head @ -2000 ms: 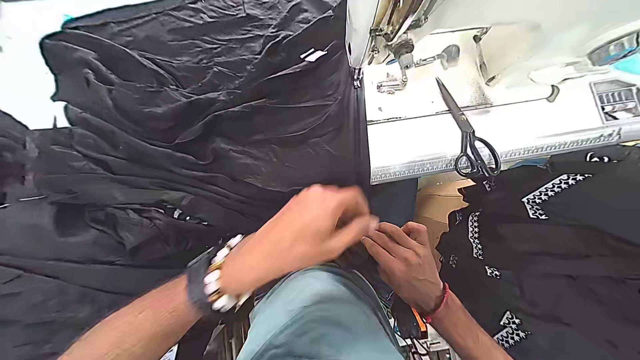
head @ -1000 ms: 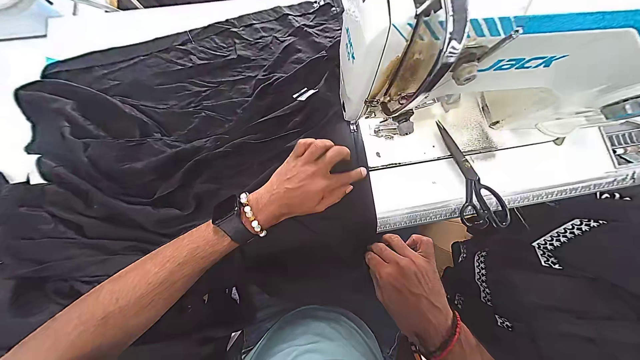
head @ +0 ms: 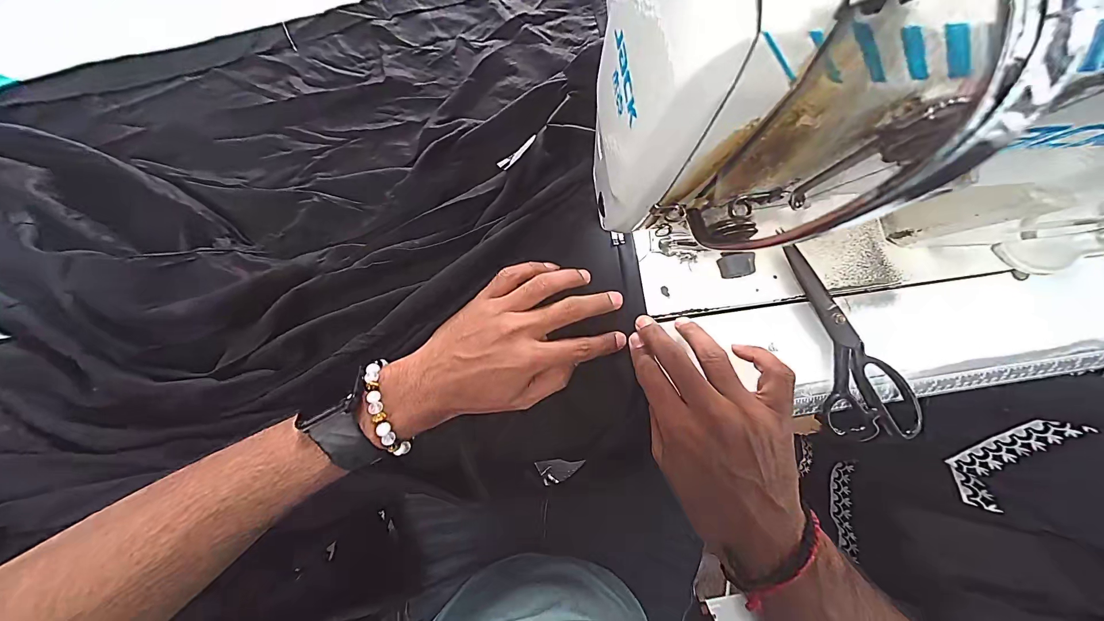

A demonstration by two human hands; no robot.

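Note:
Black fabric (head: 328, 233) spreads in folds over the left of the sewing table, its right edge running under the head of a white Jack sewing machine (head: 673, 112). My left hand (head: 509, 341) lies flat on that fabric with fingers spread, the fingertips close to the edge. Just to the right, my right hand (head: 724, 423) rests its fingertips at the fabric's edge, beside the machine bed; both hands are below the presser foot (head: 617, 238). Neither hand is closed on anything that I can see. The needle is not clearly visible.
Black-handled fabric scissors (head: 841, 332) lie on the white machine bed, handles over its front edge. A measuring tape strip (head: 983, 377) runs along that edge. More black fabric with white patterned trim (head: 992, 466) is at the lower right.
Both hands were together near my lap two seconds ago; the left then moved up onto the fabric. Since one second ago my right hand has moved up along the fabric's edge. The view is nearer the machine.

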